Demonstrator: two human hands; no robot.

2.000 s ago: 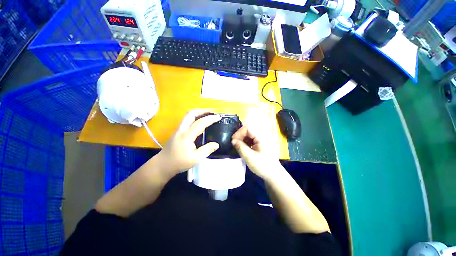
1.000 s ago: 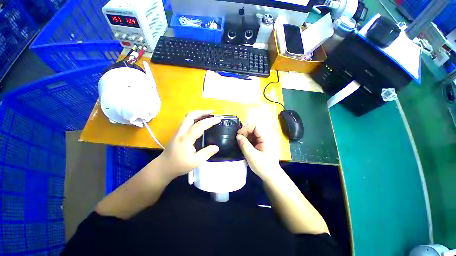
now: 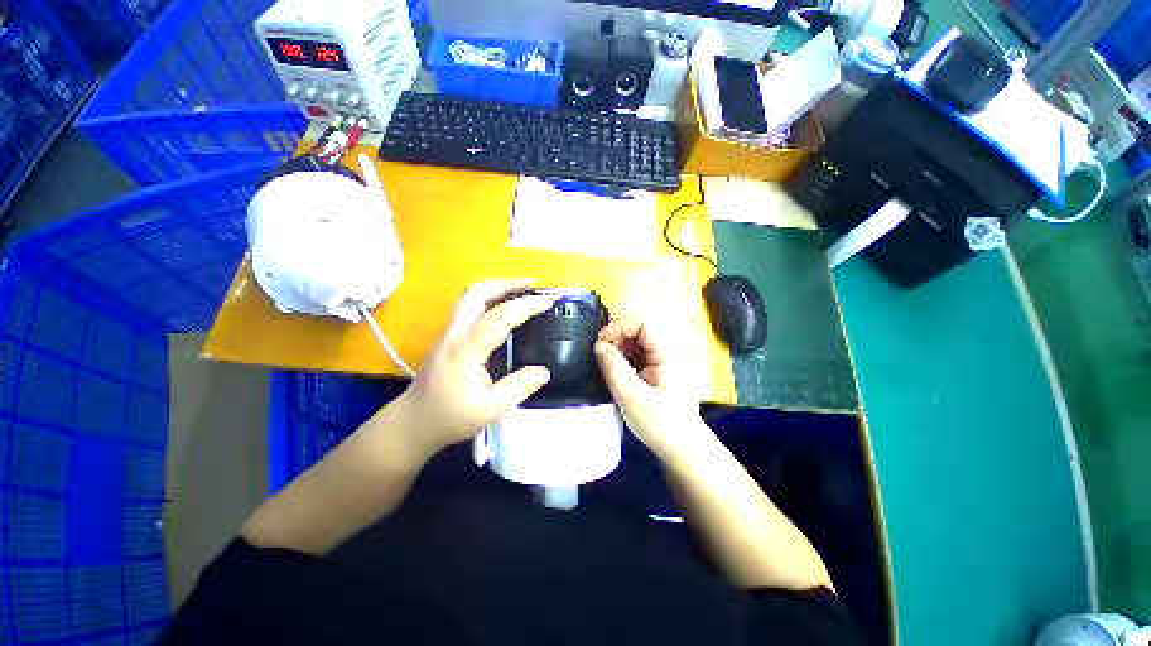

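A dome camera lies at the orange desk's front edge, its black ball head (image 3: 558, 351) towards the desk and its white housing (image 3: 555, 442) towards my body. My left hand (image 3: 470, 360) holds the left side of the black head, fingers over its top and thumb on its front. My right hand (image 3: 641, 369) is at the head's right edge with thumb and forefinger pinched together; whether something thin is between them is too small to tell. A second white dome camera (image 3: 322, 242) stands on the desk at the left, with a white cable hanging from it.
A power supply (image 3: 331, 57), black keyboard (image 3: 530, 139), small blue tray (image 3: 495, 73) and speakers stand at the back. A black mouse (image 3: 736, 313) lies at the right, a black box (image 3: 909, 177) beyond it. Blue crates (image 3: 82, 416) stand at the left, a green surface (image 3: 966, 442) at the right.
The black head has turned slightly in my left hand. My right fingers are pinched at its edge, a little higher than two seconds ago. A white cable loop shows beside the black box.
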